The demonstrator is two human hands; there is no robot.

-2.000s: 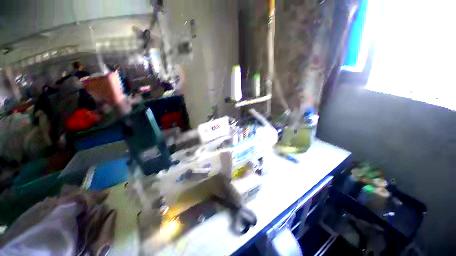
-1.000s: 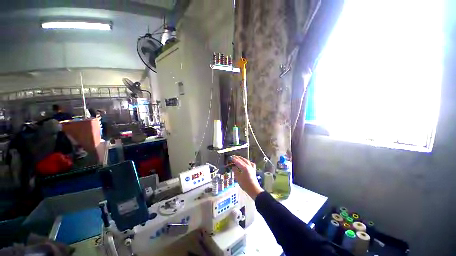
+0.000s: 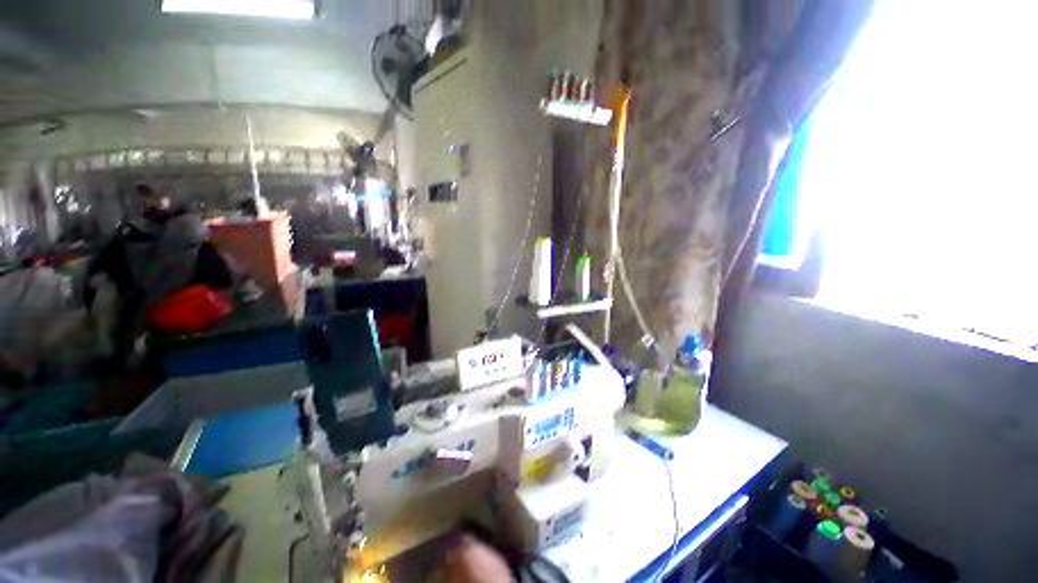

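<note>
The white sewing machine (image 3: pixel 455 456) stands in front of me, with a yellow glow near its needle area at the bottom. My right hand (image 3: pixel 476 560) is blurred and cut off by the bottom edge, below the machine arm; I cannot tell what it holds. My left hand is out of the picture. A dark teal phone (image 3: pixel 351 387) stands upright at the machine's left end. A row of bobbins (image 3: pixel 553 378) sits on the machine top beside the white control box (image 3: pixel 489 362). Mauve cloth (image 3: pixel 125 524) lies heaped at lower left.
A bottle of yellow-green liquid (image 3: pixel 680 399) and a thin blue tool (image 3: pixel 649 444) are on the white table (image 3: pixel 711 461). A thread stand (image 3: pixel 616 216) rises behind. Coloured thread spools (image 3: pixel 829 530) fill a black tray at lower right. A grey bin (image 3: pixel 245 393) stands behind left.
My right hand has left the bobbin row and is now low under the machine arm. The view has shifted, so the machine sits further right and the cloth shows more.
</note>
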